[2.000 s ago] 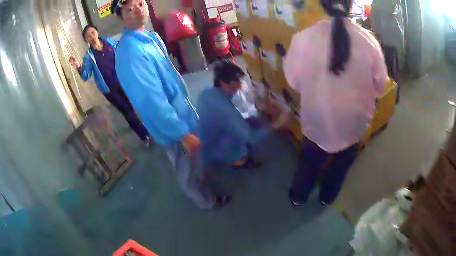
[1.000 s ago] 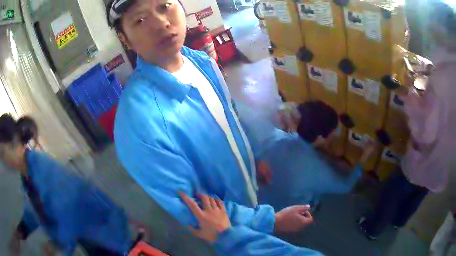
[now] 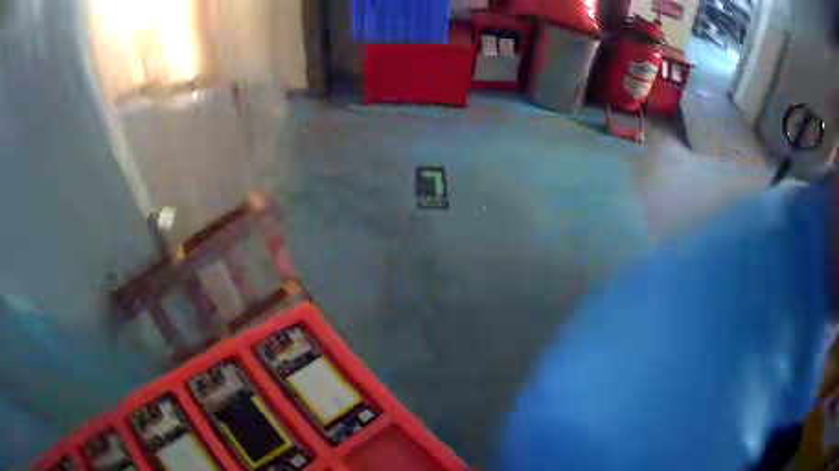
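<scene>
A red-orange compartment tray (image 3: pixel 354 354) juts up from the lower left edge, tilted in the picture. Its upper row of pockets holds several open-backed smartphones (image 3: pixel 318 386) showing circuit board and battery. One battery is black, others are white with yellow edging. A pocket at the tray's lower right shows bare red. The tray's lower part is cut off by the picture's edge. Neither of my hands is in the picture, so what holds the tray is hidden.
A blurred bright blue garment (image 3: pixel 672 350) fills the right side, very near. A brown wooden frame (image 3: pixel 216 276) stands on the floor behind the tray. Red boxes (image 3: pixel 416 75), a grey bin (image 3: pixel 563 69) and a red fire extinguisher (image 3: pixel 635 74) stand along the back. A dark floor marker (image 3: pixel 432 187) lies mid-floor.
The view has turned down and left. More of the tray and its phones show. The person in blue who faced me has shifted to the right edge; the hand on that person's sleeve is gone from view.
</scene>
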